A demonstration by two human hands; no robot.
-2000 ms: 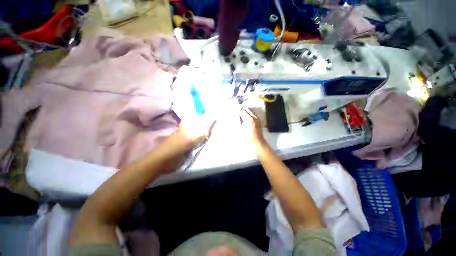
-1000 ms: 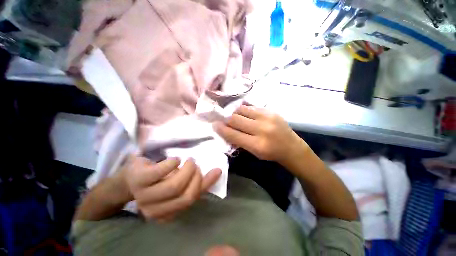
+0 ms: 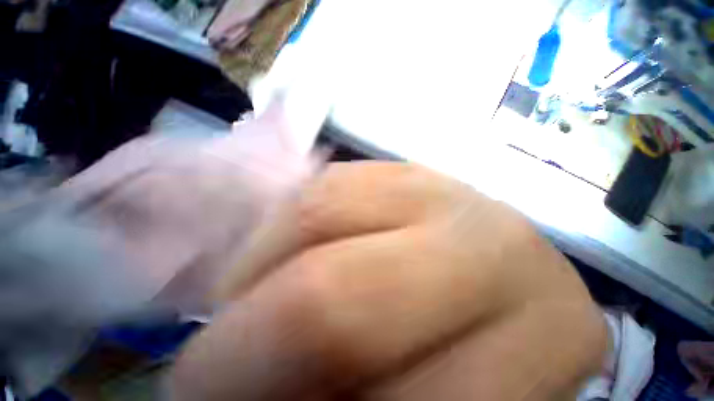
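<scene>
A pink garment piece [image 3: 180, 211] with a pale part is bunched and strongly blurred at the left, off the table's front edge. Bare skin of hand and arm fills the middle, very close and blurred. My right hand [image 3: 368, 200] appears to reach left across the view and meets the cloth's right side; its fingers cannot be made out. My left hand cannot be told apart from the blurred skin lower down. Whether either hand grips the cloth is not clear.
The white machine table [image 3: 415, 86] glares behind. Right of it are a blue tube handle [image 3: 544, 56], metal machine parts, yellow scissors handles [image 3: 646, 133] and a black phone [image 3: 638, 184]. White cloth [image 3: 630, 352] hangs below the table at lower right.
The view has swung left and down. The pink garment has left the table beside the needle and is now at the left. The arms have moved left and appear much larger.
</scene>
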